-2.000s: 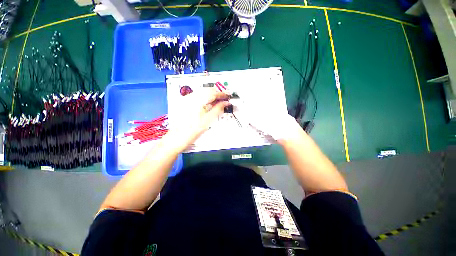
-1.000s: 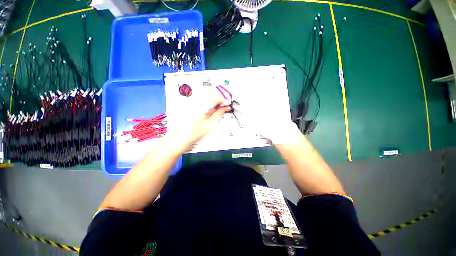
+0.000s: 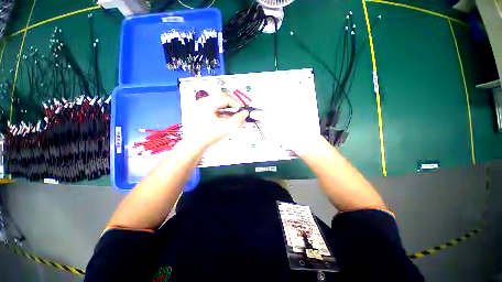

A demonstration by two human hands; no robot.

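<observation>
My left hand (image 3: 219,122) is over the middle of the white board (image 3: 192,154). Its fingertips pinch a small black connector piece (image 3: 251,113) with thin dark wires running from it. Short red lead wires (image 3: 241,97) lie just beyond the fingertips. My right hand (image 3: 294,135) is over the right part of the board. It is washed out against the white, so its fingers and anything in them cannot be made out. A dark red round spot (image 3: 202,95) shows at the board's upper left, partly washed out.
The near blue bin (image 3: 117,165) holds red lead wires (image 3: 159,139). The far blue bin (image 3: 126,49) holds short black leads (image 3: 190,50). Harness assemblies (image 3: 60,143) line the left bench edge. Black cables (image 3: 342,82) lie right of the board. Coiled black cable (image 3: 242,27) and a fan (image 3: 273,16) stand behind.
My left hand's fingers have shifted slightly left and changed their grip around the black piece. The red leads beyond them remain near the same place. My right hand has barely moved.
</observation>
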